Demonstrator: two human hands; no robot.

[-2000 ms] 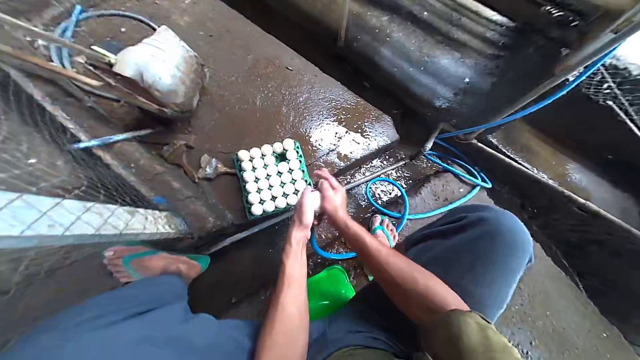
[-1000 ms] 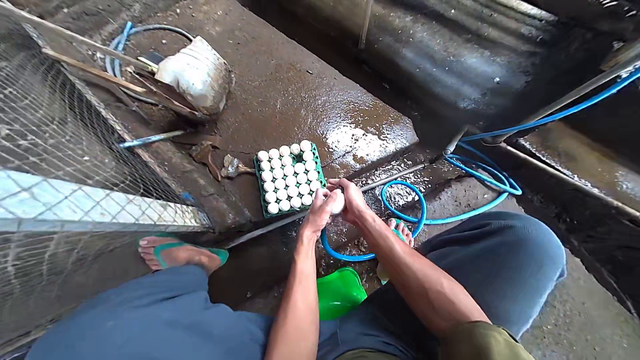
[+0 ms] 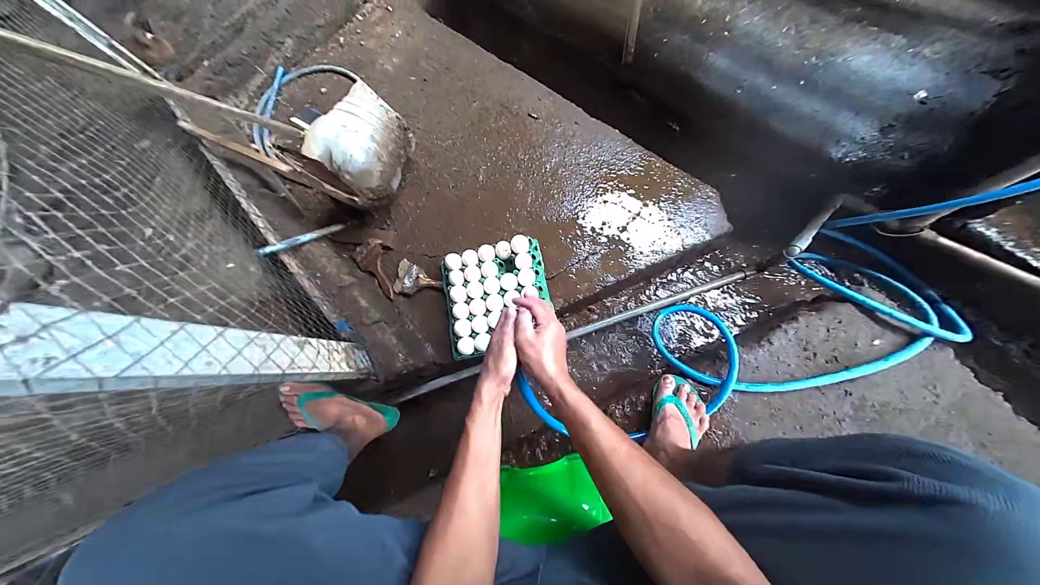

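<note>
My left hand (image 3: 500, 353) and my right hand (image 3: 542, 341) are cupped together over the lower right part of a green egg tray (image 3: 538, 258). In the two earlier frames a white egg shows between them; at this moment the fingers hide whatever they enclose. White eggs (image 3: 474, 289) fill most of the tray, with a gap near its upper right. The tray lies on the wet concrete floor, and the hands cover some of its eggs.
A brush (image 3: 414, 278) touches the tray's left side. A white sack (image 3: 357, 142) lies farther up. Wire mesh (image 3: 106, 187) stands at left. A metal pipe (image 3: 662, 303) crosses the floor; a blue hose (image 3: 735, 357) coils at right. A green plastic container (image 3: 552, 500) sits between my legs.
Both hands stay together, but the egg that showed between them is now hidden by the fingers. They now overlap the tray's lower right eggs.
</note>
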